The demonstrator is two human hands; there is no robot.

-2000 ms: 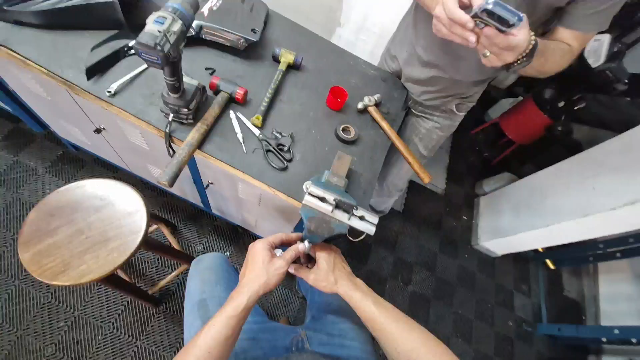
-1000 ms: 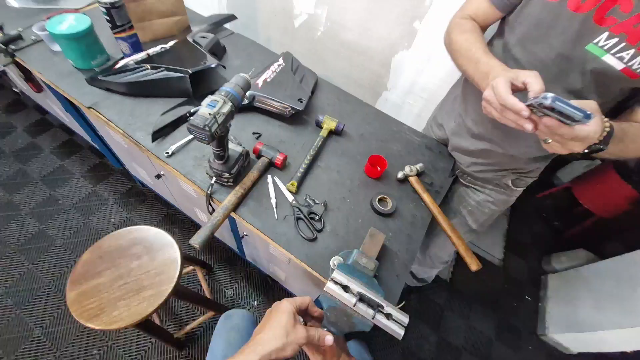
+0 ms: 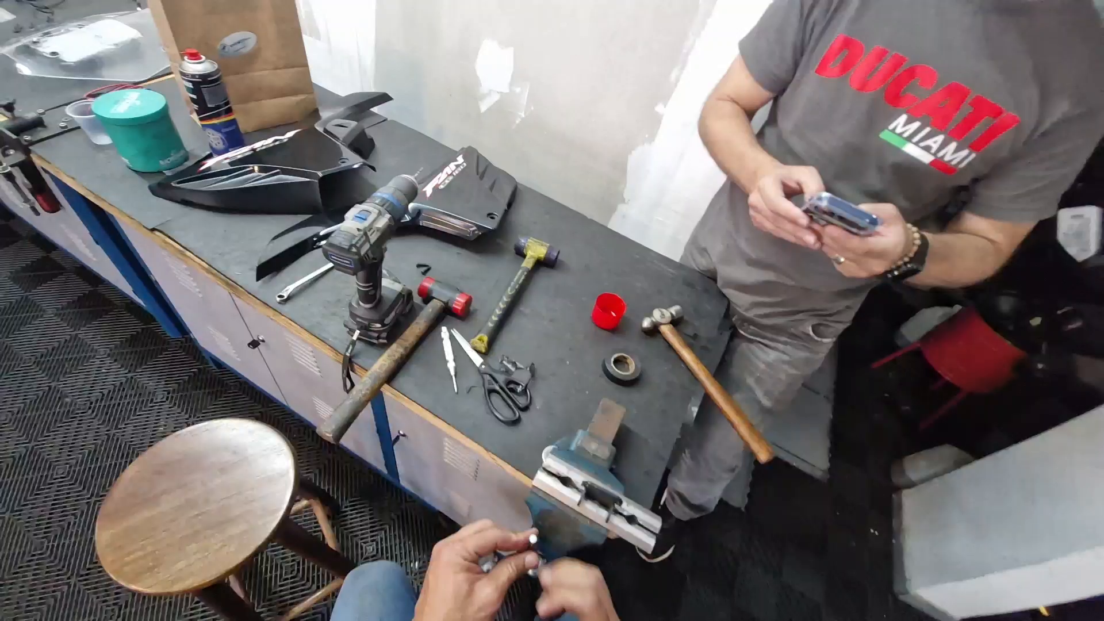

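At the bottom of the head view, my left hand pinches a small metal part between thumb and fingers. My right hand is beside it, curled and partly cut off by the frame edge; what it holds is hidden. Both are just below the bench vise, whose pale metal jaws face up. On the bench behind lie black-handled scissors, a roll of black tape, a red cap and a ball-peen hammer with its wooden handle over the bench edge.
Left along the workbench are a red-faced mallet, a yellow-handled mallet, a cordless drill, a wrench, black fairing panels and a spray can. A wooden stool stands left. Another person holds a phone at right.
The view has swung up, showing more of the bench and the other person. My hands remain close together below the vise.
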